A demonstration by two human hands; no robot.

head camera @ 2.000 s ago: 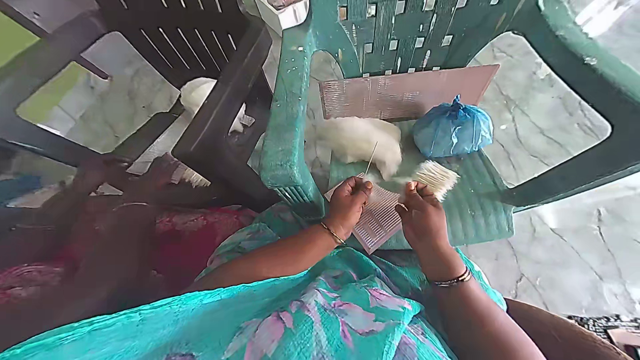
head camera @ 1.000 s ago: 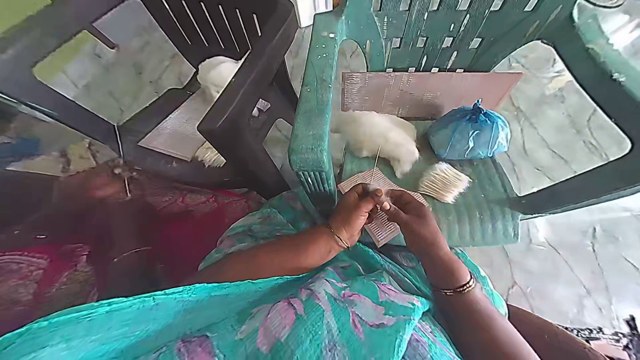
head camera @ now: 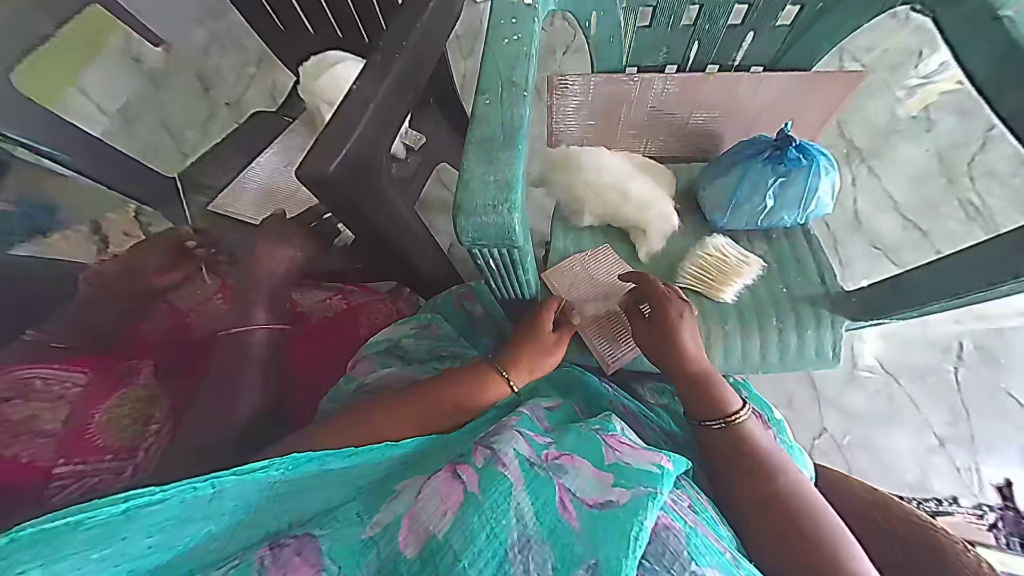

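My left hand point(head camera: 548, 332) is closed at the lower left edge of a small ribbed sheet point(head camera: 590, 276), with the short pale tip of what looks like a thin stick between thumb and finger. Curled over the sheet's right side is my right hand point(head camera: 660, 320); whether its fingertips hold anything is hidden. Just right of that hand lies a bundle of thin white cotton wicks point(head camera: 722, 268). Behind the sheet sits a mass of raw white cotton point(head camera: 612, 192), and beside it a knotted blue plastic bag point(head camera: 770, 180). All rest on a green plastic chair's seat point(head camera: 788, 320).
A larger ribbed board point(head camera: 688, 112) leans against the chair's backrest. The green armrest point(head camera: 496, 160) stands left of the cotton. Further left, another person's hands point(head camera: 272, 248) are near a dark plastic chair point(head camera: 376, 136) bearing white cotton point(head camera: 328, 80) and a ribbed sheet point(head camera: 264, 180).
My hands, together one second ago, are now apart, the right one moved rightward toward the wick bundle. The thin stick that stood upright above my left hand no longer shows so.
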